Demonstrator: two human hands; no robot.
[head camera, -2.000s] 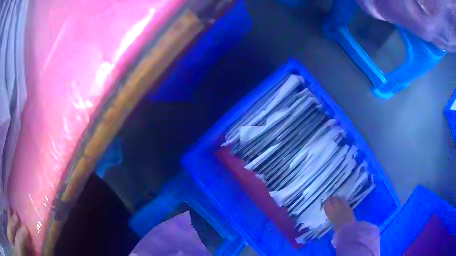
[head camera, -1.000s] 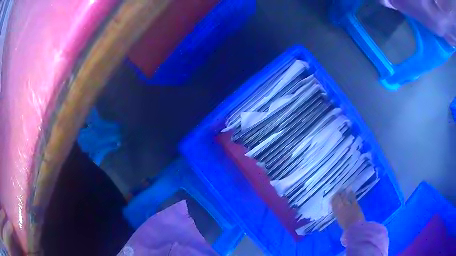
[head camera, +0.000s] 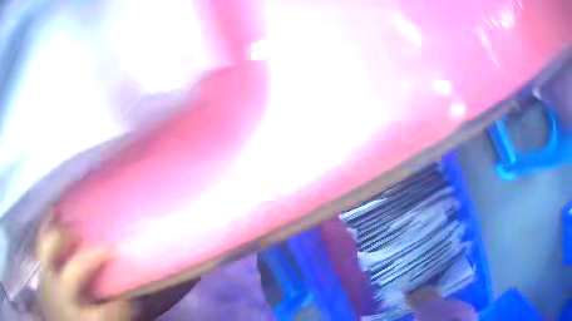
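Note:
Sleeved flat units (head camera: 414, 238), with white sleeve edges and dark faces, stand upright in a packed row in a blue tote (head camera: 473, 232) at the lower right. The table hides part of the tote. My right hand (head camera: 433, 304), blurred and cut off by the bottom edge, is at the near end of the row; whether it grips a unit cannot be told. My left hand (head camera: 72, 269) is blurred at the lower left, its fingers bent at the corner of the pink-covered table (head camera: 376, 150). Its hold is unclear.
A light blue stool (head camera: 508, 157) stands on the grey floor (head camera: 511, 232) at the right. Other blue plastic shows at the right edge and bottom right. Purple cloth (head camera: 232, 291) is at the bottom, below the table edge. Strong glare covers much of the tabletop.
The view has swung left and up, so the table fills much more of it and now covers part of the tote. My left hand shows more fully. My right hand stays at the row's near end.

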